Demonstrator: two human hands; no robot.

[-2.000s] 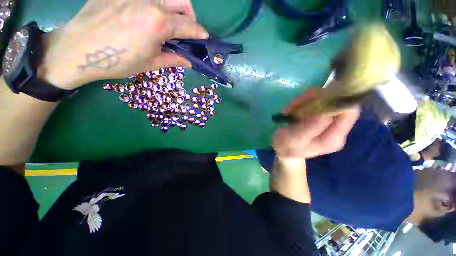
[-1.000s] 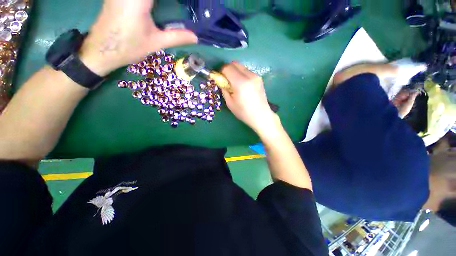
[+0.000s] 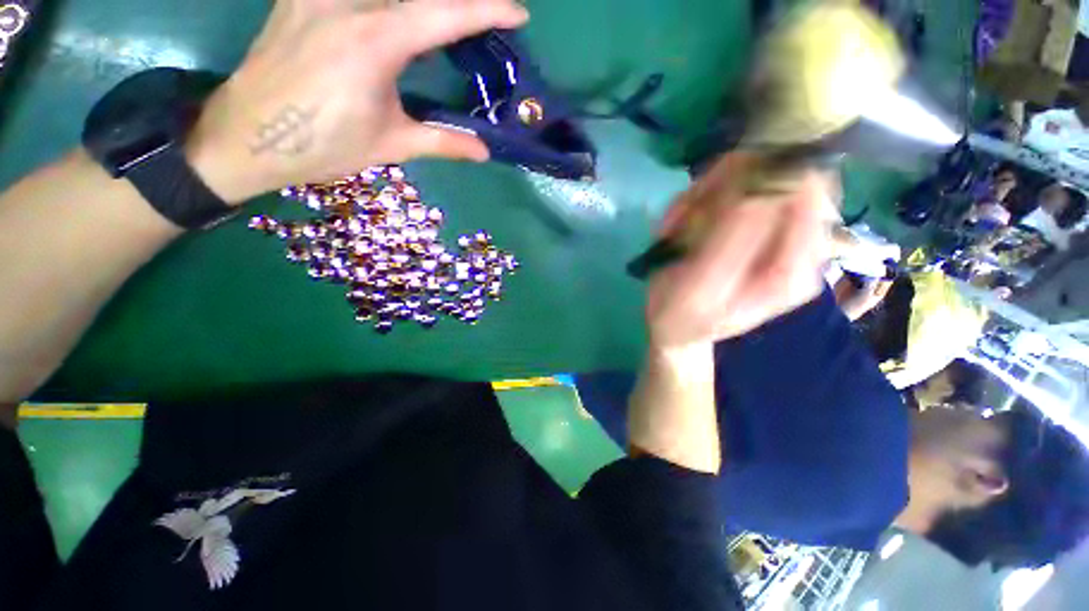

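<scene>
My left hand (image 3: 317, 90), with a black watch on the wrist, holds a dark navy sandal (image 3: 537, 141) near the table surface. Finger and thumb are spread around its near end. One copper-coloured stud (image 3: 529, 112) shows on the sandal. My right hand (image 3: 746, 245) is closed on the handle of a hammer (image 3: 830, 72), raised to the right of the sandal. The hammer's pale yellow face and bright metal side are blurred. A loose heap of shiny pink-copper studs (image 3: 382, 251) lies below my left hand.
The green table (image 3: 573, 287) spreads under the work. A neighbouring person in a navy shirt (image 3: 812, 418) is close on the right. A crumpled yellow wrapping (image 3: 937, 322) lies beyond. Part of a bag of studs (image 3: 12, 22) shows at the top left corner.
A second ago the hammer head was low over the stud heap; now my right hand has raised it to the right. My left hand has closed around the sandal, where its thumb was spread before.
</scene>
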